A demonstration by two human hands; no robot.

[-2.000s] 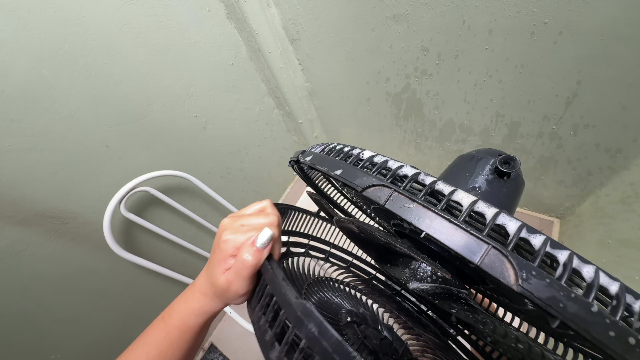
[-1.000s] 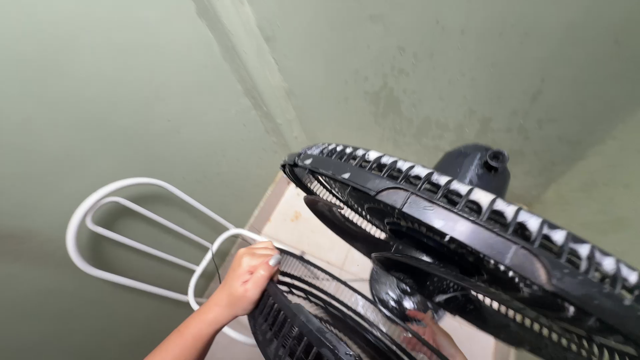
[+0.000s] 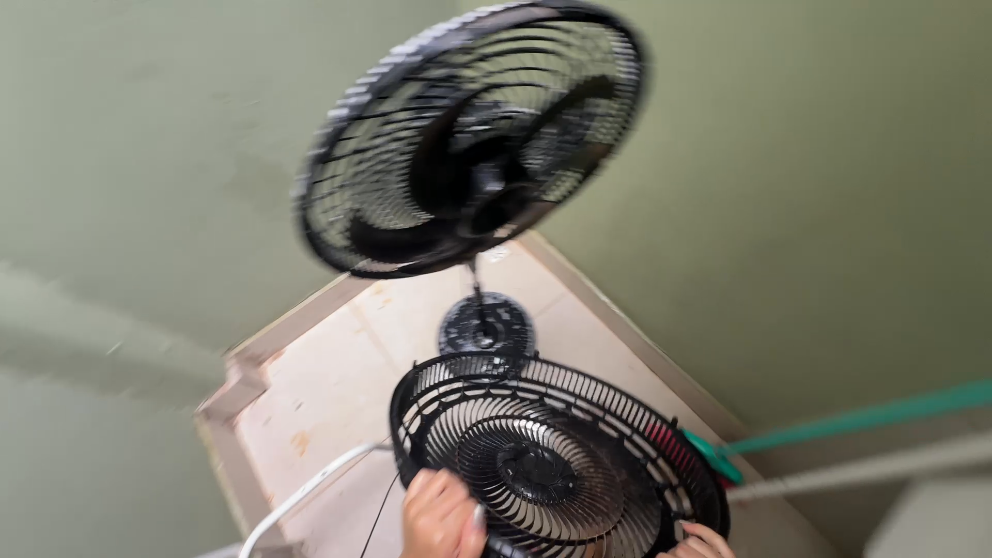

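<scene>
My left hand [image 3: 442, 515] grips the lower left rim of a black plastic fan front grille [image 3: 535, 465], held low in view. My right hand [image 3: 697, 542] is at the grille's lower right rim, cut off by the frame edge, its fingers bent over the rim. Above the grille and apart from it stands a pedestal fan head [image 3: 480, 139] with its dark blades [image 3: 442, 159] uncovered and its rear grille in place. It is blurred. A thin pole [image 3: 476, 283] leads down from it to a round black base [image 3: 487, 329] on the floor.
Pale floor tiles [image 3: 333, 387] meet green walls [image 3: 775, 194] in a corner. A white curved tube [image 3: 310, 484] lies at lower left, near a thin dark cord [image 3: 380, 515]. At right, a green handle [image 3: 860, 420] and a pale pole [image 3: 868, 463] slant toward the grille.
The front grille has come away from the fan head and now faces the camera below it. My right hand, out of sight two seconds ago, is at its rim. The view has shifted a lot.
</scene>
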